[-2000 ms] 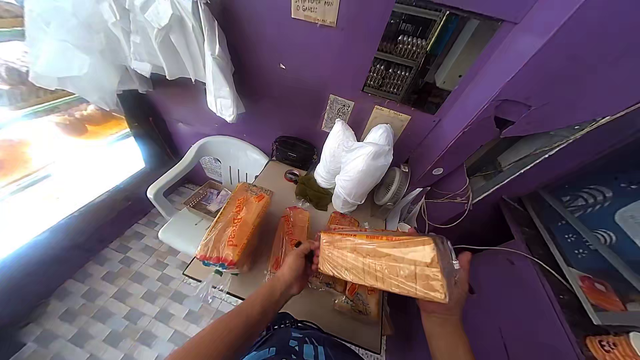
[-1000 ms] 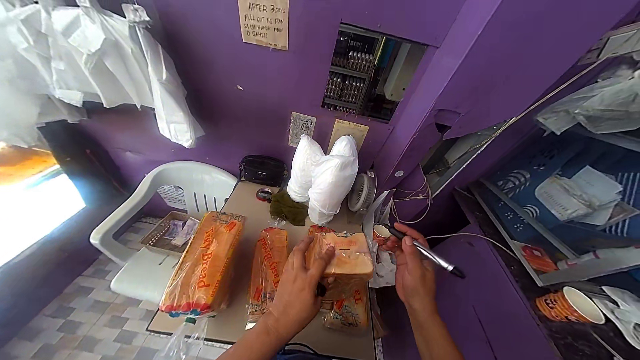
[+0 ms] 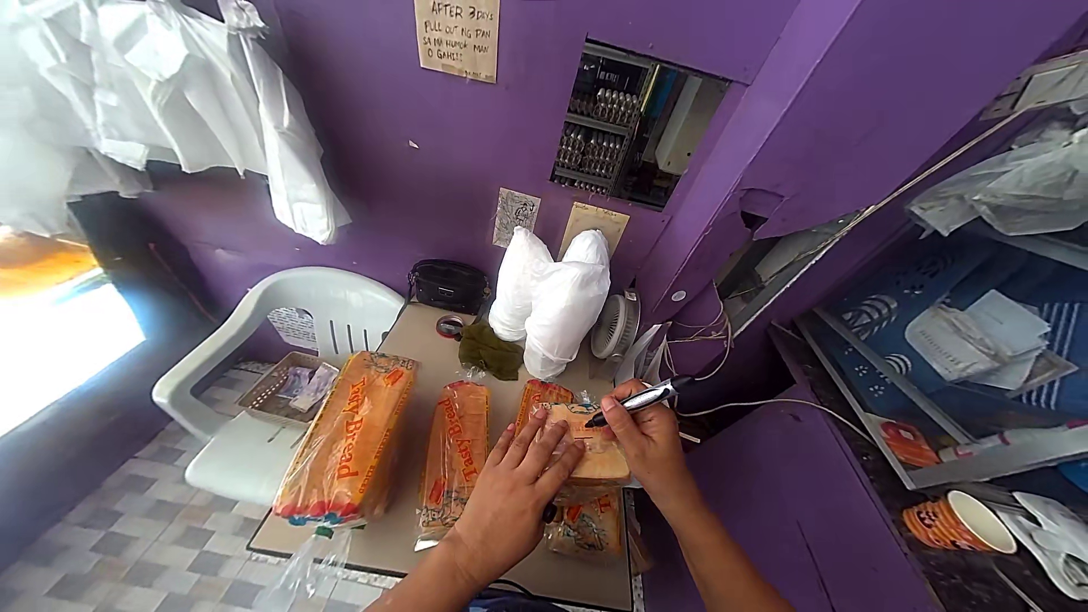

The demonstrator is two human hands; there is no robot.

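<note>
My right hand [image 3: 650, 442] grips a marker pen [image 3: 642, 399], its dark tip touching the top of a bagged bread loaf [image 3: 599, 463] that stands on end or lies with its pale face up. My left hand [image 3: 518, 484] rests on that same loaf, fingers spread; a small black thing, perhaps the pen cap, shows under its palm. Left of it lies a narrow bagged loaf [image 3: 455, 459], and farther left a large bagged loaf [image 3: 348, 442] tied at its near end. Other bagged loaves [image 3: 591, 523] are partly hidden beneath and behind the marked one.
The beige table [image 3: 399, 552] holds two white filled plastic bags [image 3: 557, 306], a green cloth [image 3: 490, 351], a tape roll [image 3: 450, 325], a black pouch [image 3: 448, 286] and a small fan [image 3: 615, 325]. A white plastic chair [image 3: 242, 450] stands left, a shelf unit with a paper cup [image 3: 956, 521] right.
Two seconds ago both hands held the loaf raised; it is now lower, under my left hand. The marker in my right hand has moved left onto the loaf. The view has shifted.
</note>
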